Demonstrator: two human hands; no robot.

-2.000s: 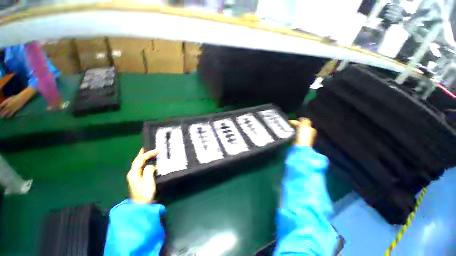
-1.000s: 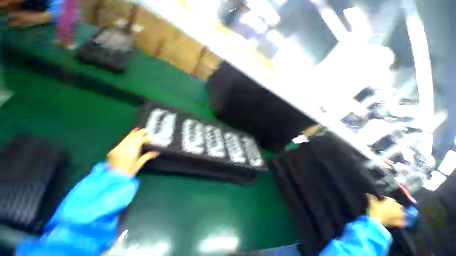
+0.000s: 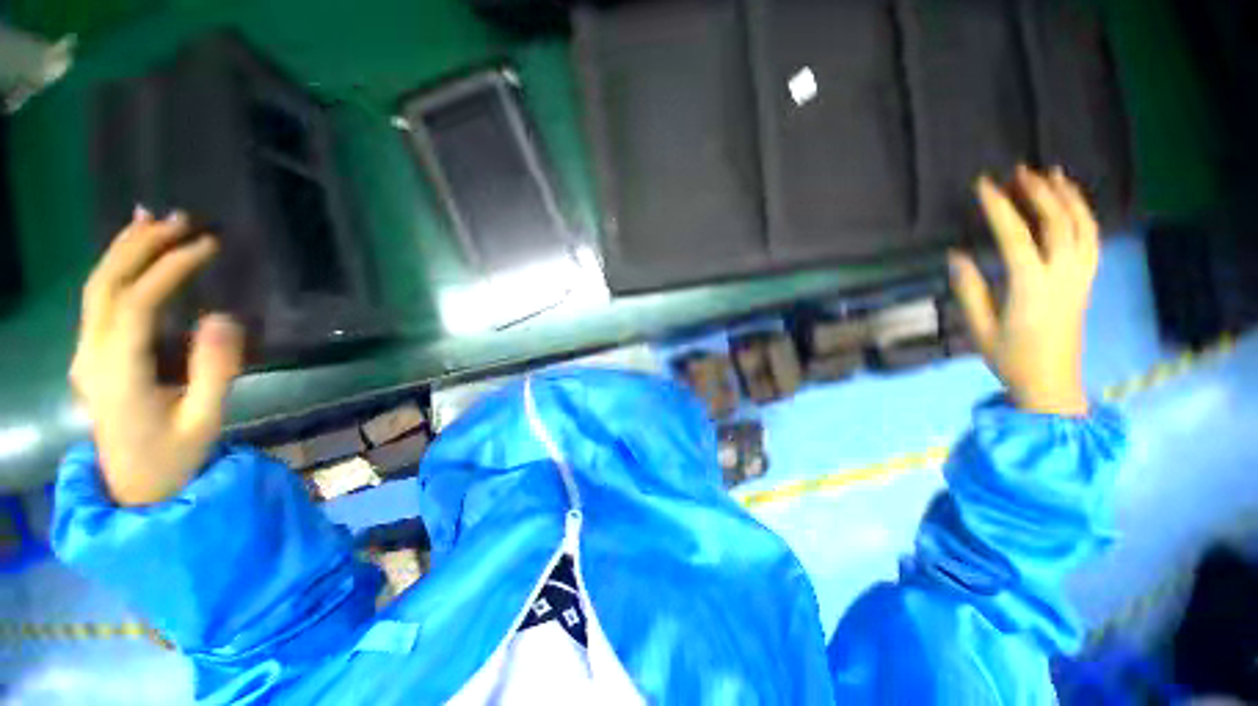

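A black foam tray (image 3: 835, 166) with empty-looking pockets lies on the green bench at upper right, with a small white piece (image 3: 803, 86) on it. My right hand (image 3: 1032, 283) is open, fingers spread, over the tray's front right edge; contact is unclear. My left hand (image 3: 155, 352) is open, fingers apart, in front of a black fixture or stack (image 3: 180, 166) at the left, holding nothing visible. A grey-rimmed frame with a dark face (image 3: 490, 173) lies between them.
The green bench top (image 3: 400, 42) ends in a front edge below the tray. Brown-black bars (image 3: 766, 366), some with pale labels, stand on the blue floor beyond that edge, also at left (image 3: 393, 425). A yellow line (image 3: 855, 479) crosses the floor. My blue smock fills the lower middle.
The view has swung down to the bench edge and my smock. The tray with white-faced parts is out of view; a tray with dark pockets shows. My left hand has let go of the filled tray.
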